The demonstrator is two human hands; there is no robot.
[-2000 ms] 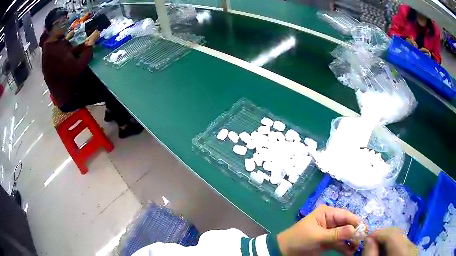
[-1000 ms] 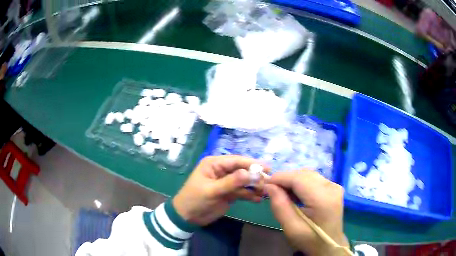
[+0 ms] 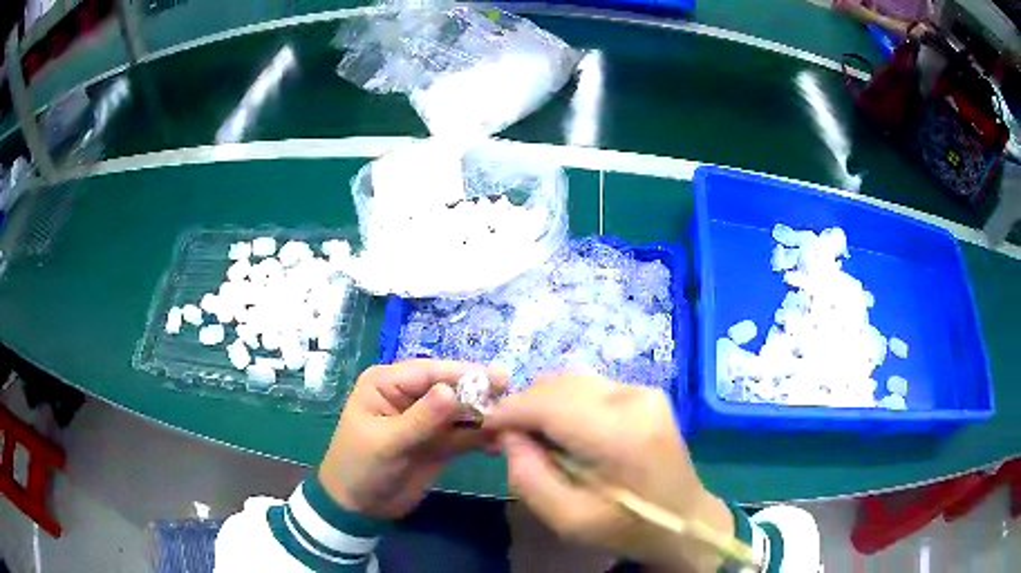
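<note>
My left hand [image 3: 394, 434] holds a small clear housing [image 3: 475, 391] with white in it between thumb and fingertips, in front of the blue crate. My right hand [image 3: 610, 453] grips a long tan stick [image 3: 672, 522]; its back end points toward my right cuff, and its tip is hidden by my fingers at the housing. Many clear housings [image 3: 593, 319] fill the shallow blue crate [image 3: 680, 269] just beyond my hands. An open plastic bag of white inserts [image 3: 493, 229] stands behind them.
A clear tray [image 3: 168, 347] at left holds white blocks [image 3: 280, 302]. A deep blue bin [image 3: 924, 269] at right holds translucent white covers [image 3: 823, 325]. A crumpled clear bag [image 3: 481, 84] lies behind. Red stools [image 3: 28, 465] show at the lower edges. A person's arm [image 3: 884, 17] shows at top right.
The view has swung right, bringing the large blue bin fully into view and the seated person at left out of it. Both hands stay together at the housing.
</note>
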